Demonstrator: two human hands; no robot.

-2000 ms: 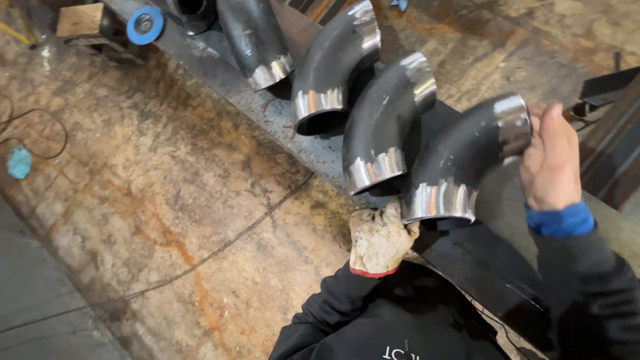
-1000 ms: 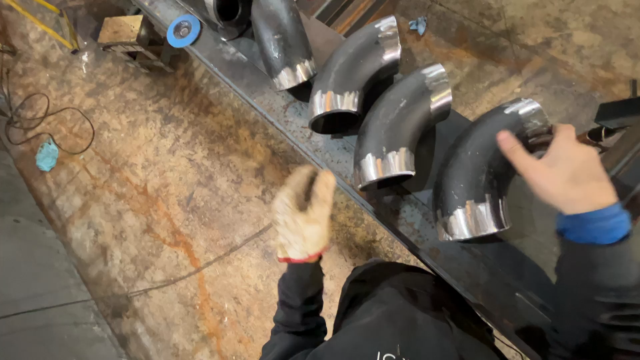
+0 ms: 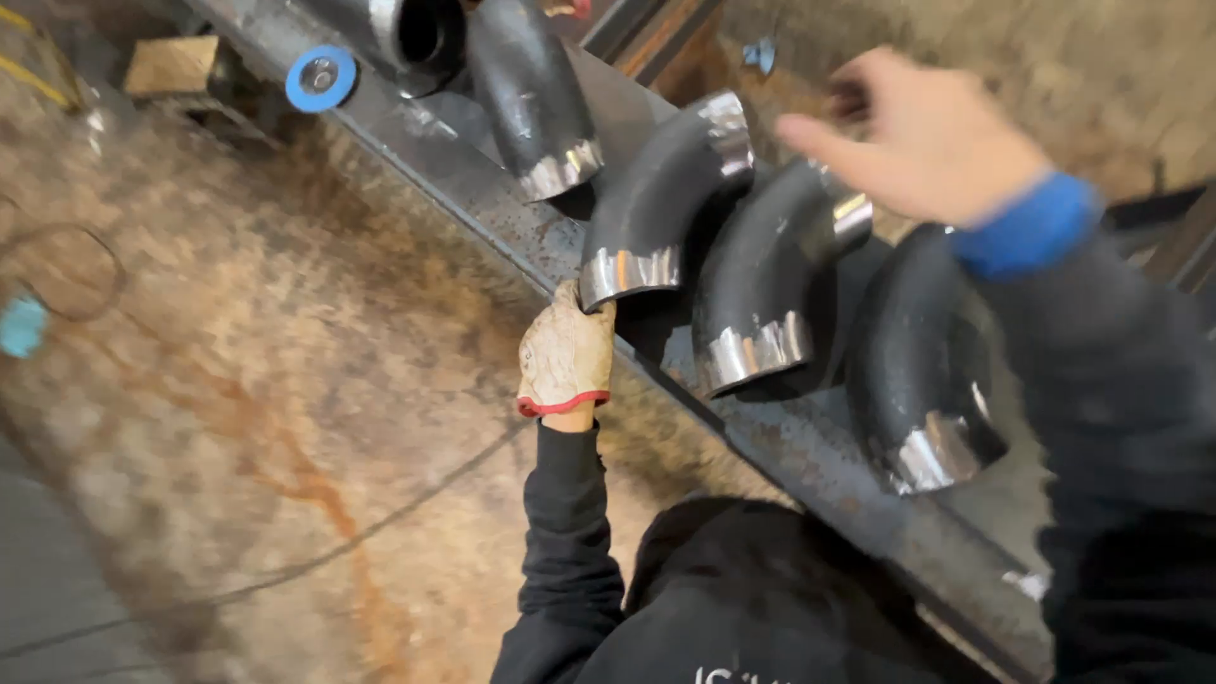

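Observation:
Several black steel pipe elbows with shiny ground ends lie in a row on a steel beam (image 3: pixel 760 432). My left hand (image 3: pixel 567 351), in a pale work glove with a red hem, grips the lower rim of one pipe elbow (image 3: pixel 655 204); its fingertips are partly hidden inside the opening. My right hand (image 3: pixel 926 138), bare with a blue cuff, is blurred in the air above the far end of the neighbouring elbow (image 3: pixel 760 275), thumb apart from the fingers. Below my right forearm lies the rightmost elbow (image 3: pixel 912 361). Another elbow (image 3: pixel 532 95) rests to the left.
A blue-rimmed disc (image 3: pixel 321 79) lies at the beam's edge, near a block-like stand (image 3: pixel 176 71). One more elbow (image 3: pixel 418 38) is at the top. A cable (image 3: pixel 380 527) crosses the stained floor. A turquoise item (image 3: pixel 21 325) lies at far left, a small blue scrap (image 3: pixel 760 55) beyond the beam.
Both hands have left the rightmost elbow, which they touched at first. My left hand has moved left along the row to another elbow's rim; my right hand has lifted off and moved left too.

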